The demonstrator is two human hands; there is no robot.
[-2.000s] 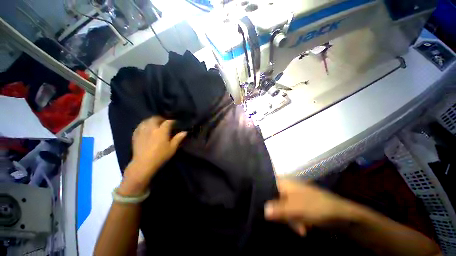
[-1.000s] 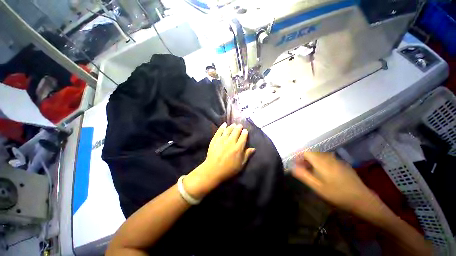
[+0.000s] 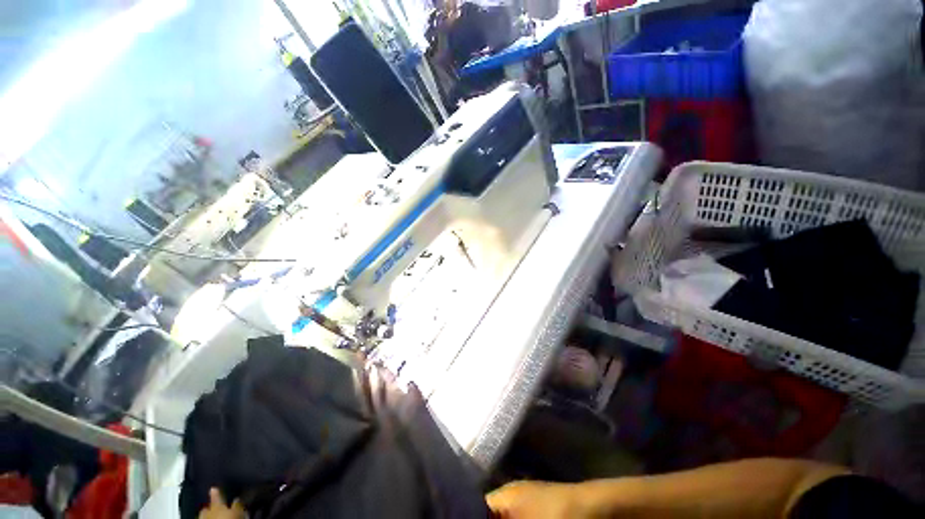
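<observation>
The black garment piece [image 3: 294,436] lies bunched on the table left of and below the needle area, running down out of the picture. The white sewing machine [image 3: 477,218] with a blue stripe and JACK lettering stands behind it; the cloth reaches its brightly lit presser foot area [image 3: 370,355]. My left hand [image 3: 220,507] shows only as fingertips on the cloth at the bottom edge. My right hand [image 3: 527,499] is at the cloth's lower right edge, cut off by the picture's bottom; its fingers are hidden, so its grip cannot be told.
A white perforated basket [image 3: 700,314] at right holds black cut pieces [image 3: 827,284] and a white piece [image 3: 700,279]. A control panel [image 3: 600,164] is at the table's far end. A blue crate [image 3: 678,73] and white sack [image 3: 832,91] stand behind. Red cloth [image 3: 101,487] lies lower left.
The view has swung up and right, showing more of the basket and background. My left hand has gone from near the needle to the lower left; my right hand is now against the cloth's edge.
</observation>
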